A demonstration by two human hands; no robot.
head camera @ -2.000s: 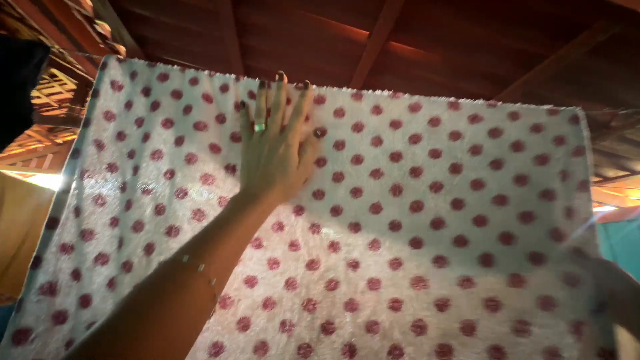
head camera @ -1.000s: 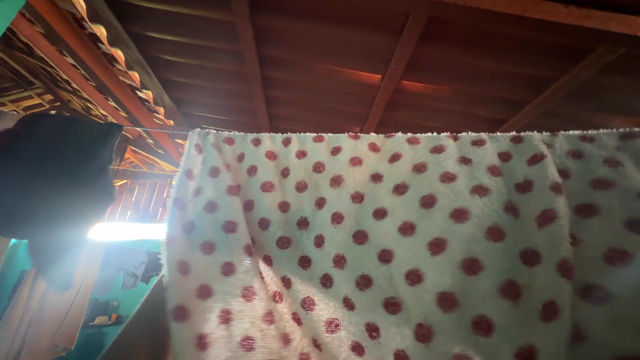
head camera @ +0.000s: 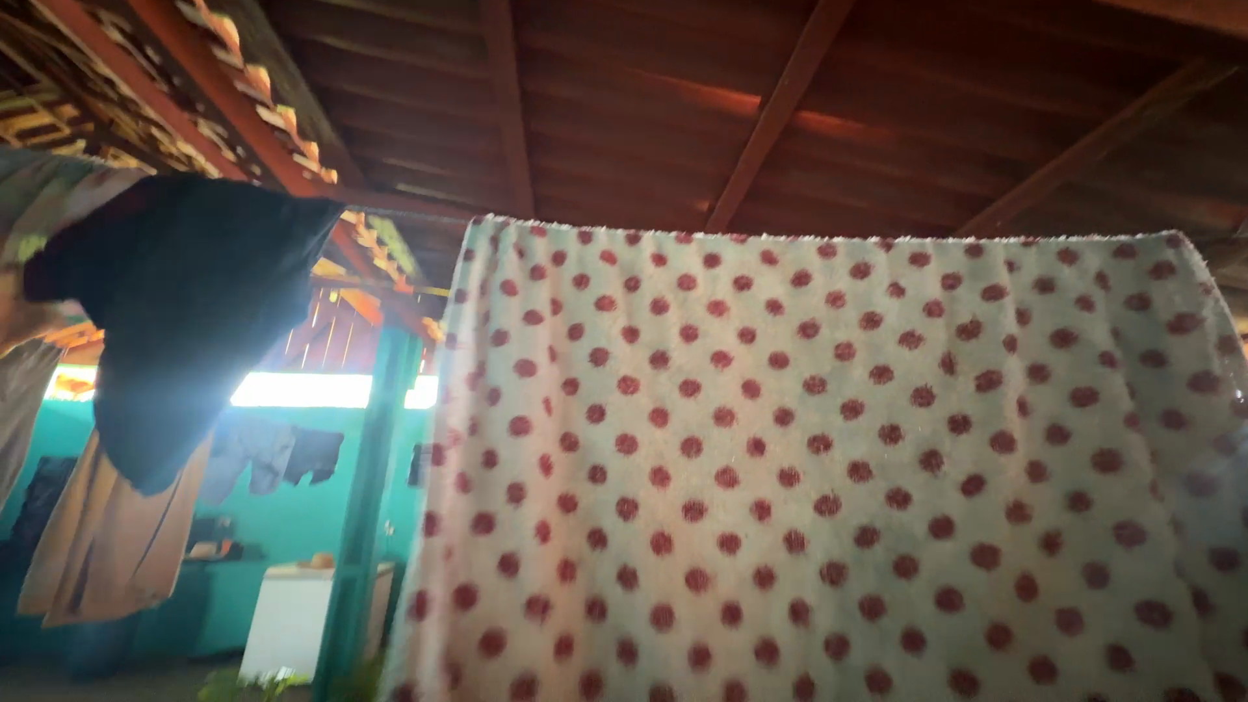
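Observation:
A pale fleecy blanket with dark red dots (head camera: 790,448) hangs over a line, its top edge running nearly level beneath the roof. Soft vertical folds run down it, and its lower part is cut off by the bottom of the view. Neither my left hand nor my right hand shows. On the same side as the blanket's left edge, a stretch of thin clothesline (head camera: 409,213) leads to a dark garment (head camera: 195,292) draped at the left.
Wooden roof beams (head camera: 765,117) cross overhead. Tan cloth (head camera: 127,536) hangs at the left. Farther back stand a teal post (head camera: 369,497) and a white cabinet (head camera: 286,619); more dark clothes (head camera: 312,454) hang before a teal wall.
The hand that lay spread on the blanket's upper part two seconds ago is gone from view. The darker shape at the right edge is gone too. The view has shifted, showing more at the left.

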